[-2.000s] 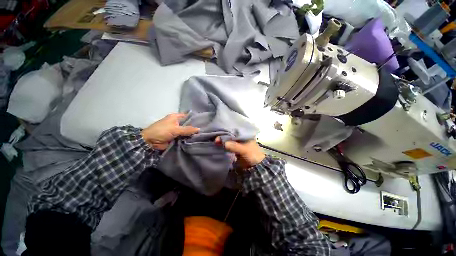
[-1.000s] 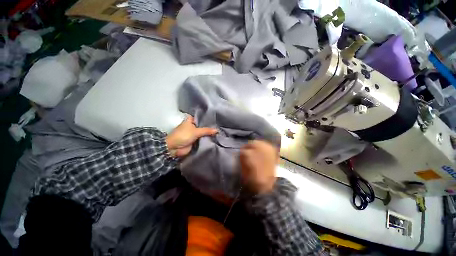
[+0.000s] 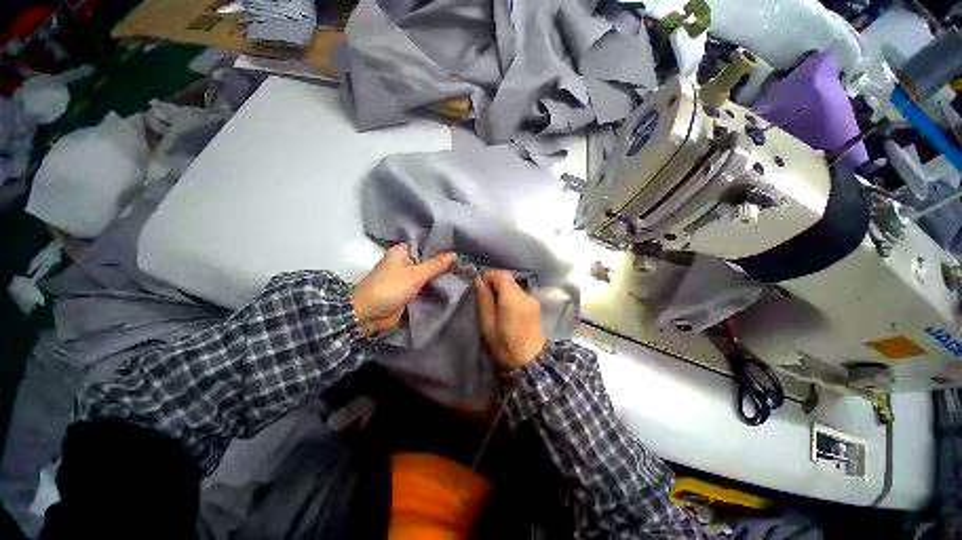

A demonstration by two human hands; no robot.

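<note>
A grey garment panel (image 3: pixel 422 190) lies bunched on the white table's front edge, left of the needle area, and hangs down over the edge. My left hand (image 3: pixel 392 287) grips it with thumb and fingers at a small fold near its middle. My right hand (image 3: pixel 512 319) holds the same fold just to the right, fingertips close to the left thumb. The fine detail between the fingertips is too small to tell. The sewing machine head (image 3: pixel 675 169) stands to the right, with bright lamp light under it.
Scissors with black loop handles (image 3: pixel 757 390) lie right of the needle, under the arm. Loose grey cloth (image 3: pixel 506 63) is heaped behind the work. A small grey stack (image 3: pixel 276 21) sits on brown board at the far left. A purple thread cone (image 3: pixel 818 100) stands behind the machine.
My right hand, blurred and lower right a second ago, has come back beside my left hand at the fold. My left hand keeps its grip. The view has shifted slightly.
</note>
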